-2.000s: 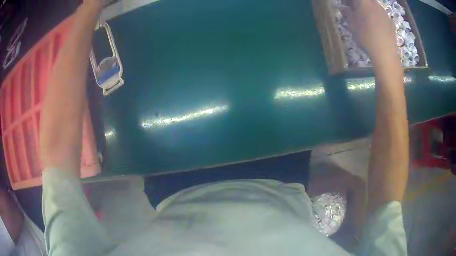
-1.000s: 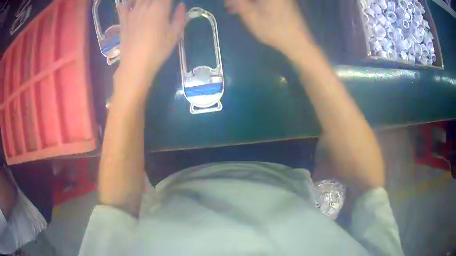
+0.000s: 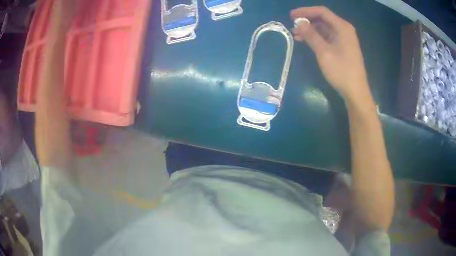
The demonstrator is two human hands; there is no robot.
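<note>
A silver-white loop frame (image 3: 258,103) lies flat on the green bench in front of me, its rounded top away from me and a blue band across its lower disc. My right hand (image 3: 327,42) is just right of the frame's top and holds a small white cap (image 3: 300,22) between thumb and fingertips. My left forearm reaches up over the red tray at the left; my left hand is cut off by the top edge of the picture.
The red compartment tray (image 3: 107,65) is at the left. Two more loop frames (image 3: 180,19) lie at the upper left, partly cut off. A brown-edged box (image 3: 411,70) full of white pieces stands at the right. Another person's sleeve (image 3: 19,167) shows at the far left.
My left arm has moved left over the red tray and its hand has left the picture. My right hand now shows a white cap beside the frame. The view has shifted, moving bench things rightward.
</note>
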